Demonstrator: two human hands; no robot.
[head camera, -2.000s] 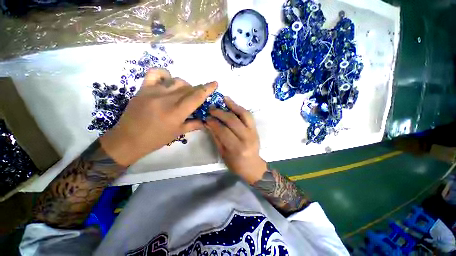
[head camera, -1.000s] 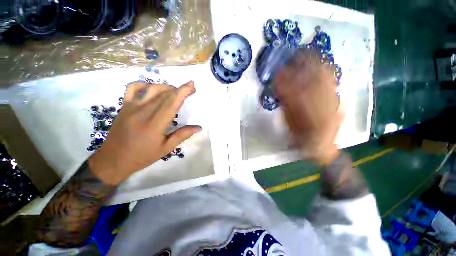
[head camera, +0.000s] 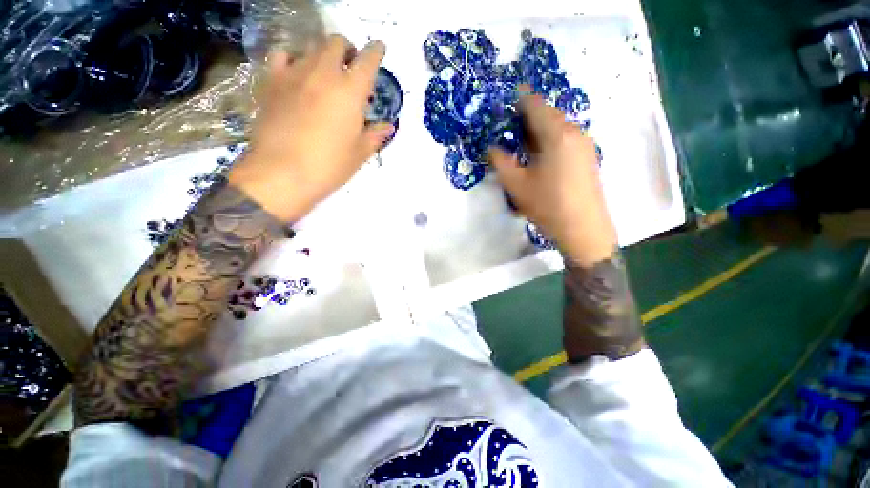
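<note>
My left hand (head camera: 310, 119) is at the dark-rimmed round housings (head camera: 385, 103) at top centre. Its thumb and fingers are round their left side, and the palm hides part of them. My right hand (head camera: 558, 181) is over the pile of blue circuit boards (head camera: 458, 100), with thumb and forefinger spread around part of it. Blur hides whether it grips a board. Thin white wires lie on the boards. Small dark button-like parts (head camera: 272, 294) lie loose on the white mat (head camera: 329, 262), partly under my left forearm.
Crinkled clear plastic (head camera: 124, 114) with dark round items covers the upper left. A cardboard box (head camera: 43, 295) of small shiny parts stands at the left edge. Green floor with a yellow line (head camera: 668, 307) shows at lower right, with blue objects (head camera: 811, 410) beyond. A green surface (head camera: 735, 105) is at right.
My left hand has moved from above the small parts up to the housings. My right hand is still at the board pile, now lower on it. The camera view has shifted to the right.
</note>
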